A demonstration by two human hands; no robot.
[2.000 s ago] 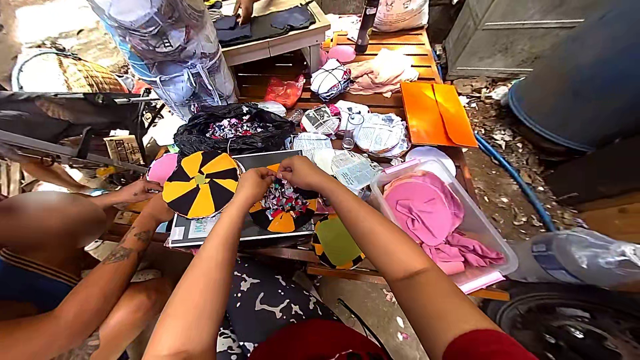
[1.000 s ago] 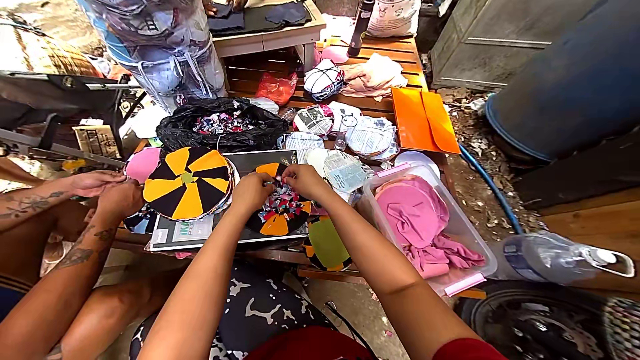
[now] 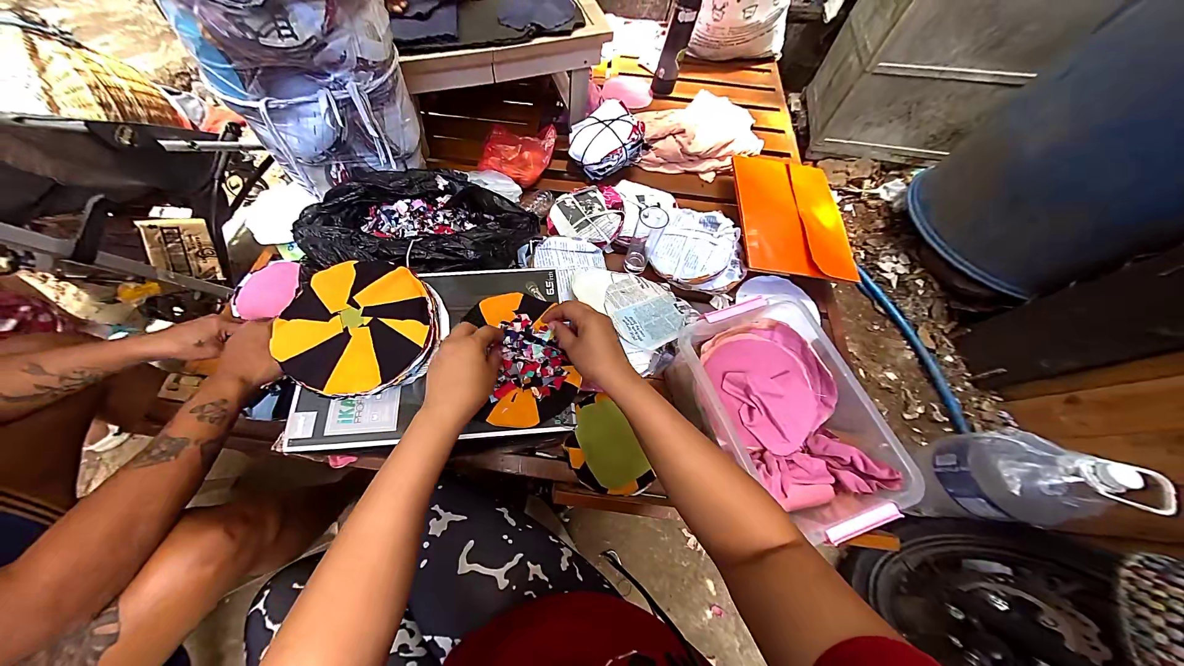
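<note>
A round black and orange fabric piece (image 3: 516, 407) lies on a flat printed box (image 3: 314, 427), with small multicoloured fabric scraps (image 3: 534, 359) heaped on its middle. My left hand (image 3: 465, 370) is at the left side of the heap, fingertips bent down to it. At the upper right of the piece, my right hand (image 3: 587, 344) has thumb and finger close together at its edge. Whether either hand pinches cloth is hidden by the fingers. A stack of yellow and black fabric discs (image 3: 356, 328) lies to the left. An olive green disc (image 3: 610, 444) sits below my right hand.
A co-worker's hands (image 3: 227, 347) are beside a pink disc (image 3: 266, 289) at left. A black plastic bag (image 3: 324, 222) of scraps stands behind. Paper discs (image 3: 694, 248) and an orange folder (image 3: 791, 217) lie farther back. A clear plastic tub (image 3: 874, 444) with pink cloth (image 3: 772, 384) is at right.
My hands stay at the scrap-covered piece, the right one shifting slightly along its edge. The co-worker's hands have moved a little beside the yellow and black stack.
</note>
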